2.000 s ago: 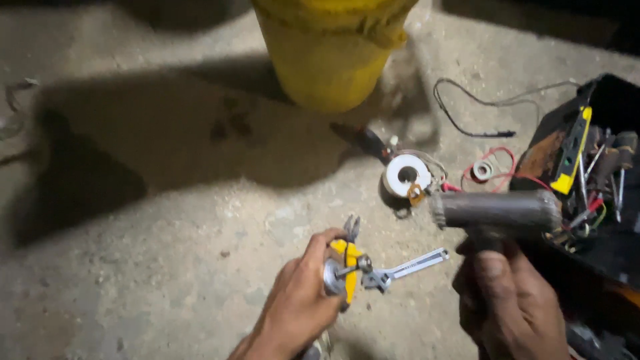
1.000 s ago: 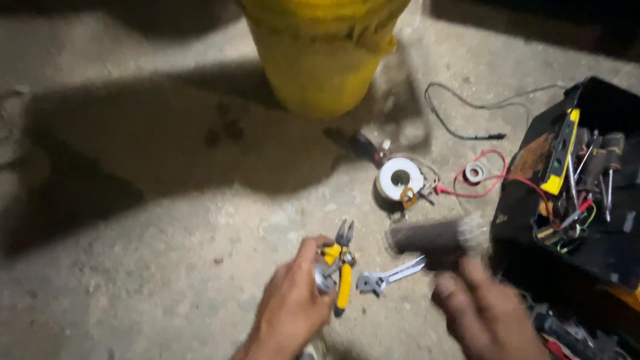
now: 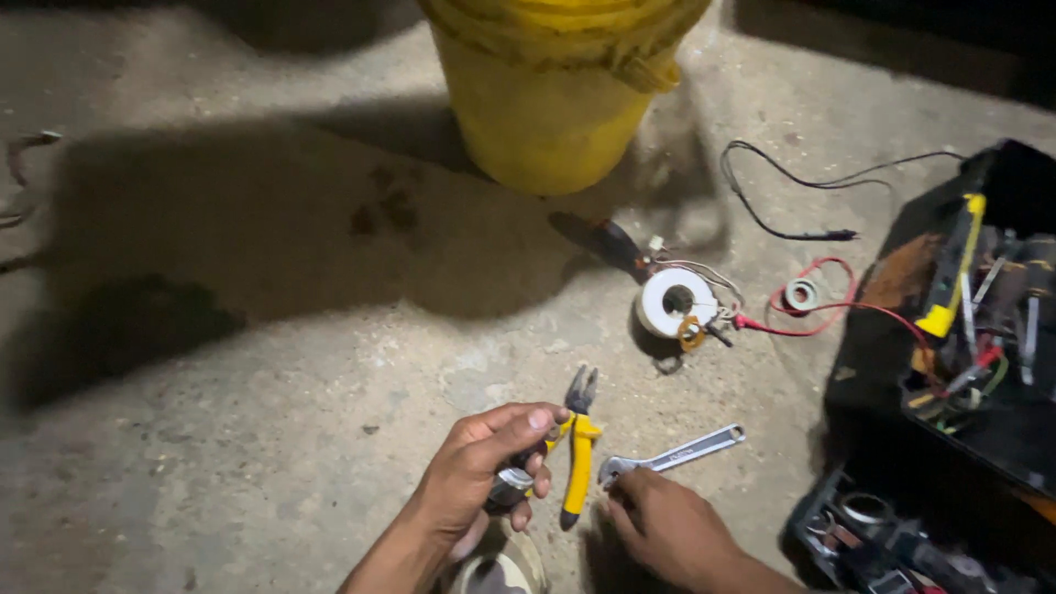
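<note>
My left hand point(image 3: 487, 470) is closed around a small metal cylindrical part point(image 3: 511, 485), partly hidden by the fingers. Just beyond its fingertips lie yellow-handled combination pliers point(image 3: 581, 454) on the concrete floor, jaws pointing away. My right hand point(image 3: 672, 520) is down at the jaw end of a chrome adjustable wrench point(image 3: 685, 452); its fingertips are largely hidden, so whether it grips the wrench cannot be told. Farther off sits a round white part with wires point(image 3: 676, 302), a red test lead point(image 3: 784, 332) reaching it. A small pale ring point(image 3: 800, 294) lies near the lead.
A yellow plastic bucket point(image 3: 553, 107) stands at the top middle. At the right, a black toolbox point(image 3: 874, 355) holds screwdrivers and a yellow-and-black tool; a lower tray point(image 3: 804, 503) holds metal parts. A black lead point(image 3: 755, 214) lies behind. A round container point(image 3: 536, 569) is at the bottom edge.
The hammer that my right hand held in the earlier frames is out of view. My right hand has come down to the wrench.
</note>
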